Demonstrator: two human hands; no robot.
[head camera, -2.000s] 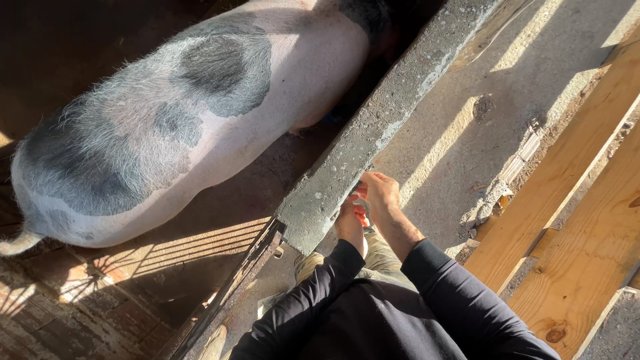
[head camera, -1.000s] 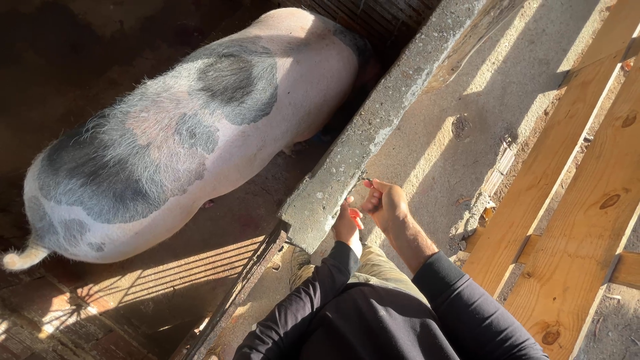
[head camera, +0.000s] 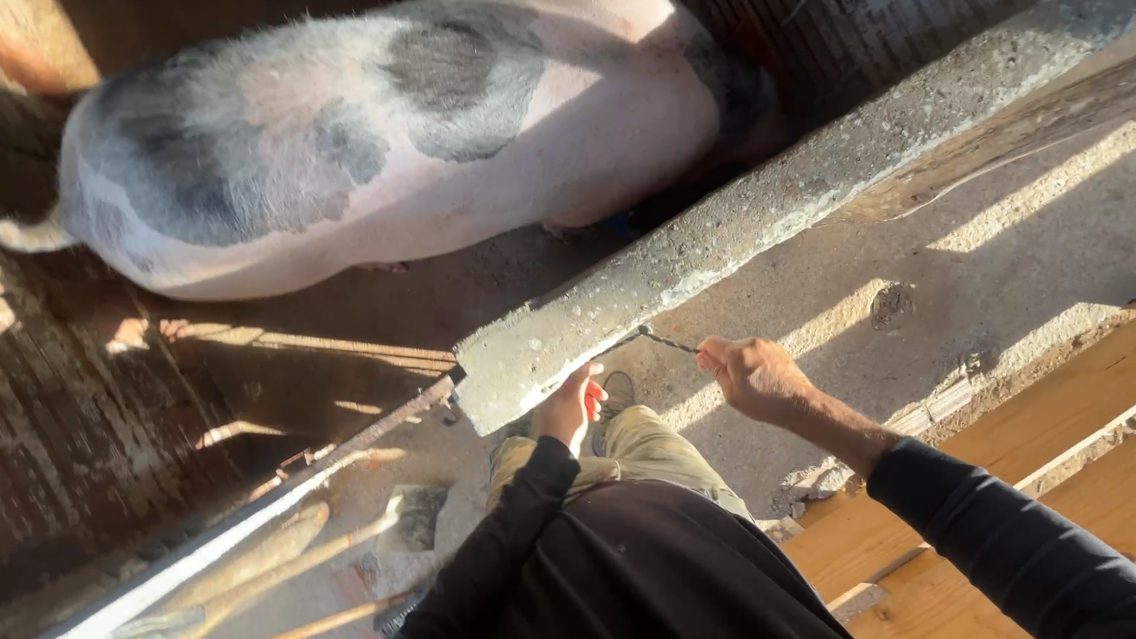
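My right hand (head camera: 754, 377) is closed on the end of a dark twisted cord (head camera: 670, 340), which runs left to the side of the low concrete wall (head camera: 621, 302). My left hand (head camera: 572, 404) is at the wall's near side, close to its end, with a small red item (head camera: 595, 401) at its fingers; whether this is held in the palm or between the fingers cannot be told. Past the wall, a large pink pig with dark patches (head camera: 382, 142) stands in the pen, its tail at the left and its head hidden in shadow.
A metal-edged gate (head camera: 355, 444) meets the wall's end at lower left. Long wooden handles (head camera: 293, 564) lie beyond it, near a flat square blade (head camera: 414, 517). Wooden planks (head camera: 1047, 444) with gaps lie at right. My shoes and trousers are below my hands.
My right hand has moved away from the left one, to the right, and the dark cord now shows stretched between it and the wall. The view has turned and come closer.
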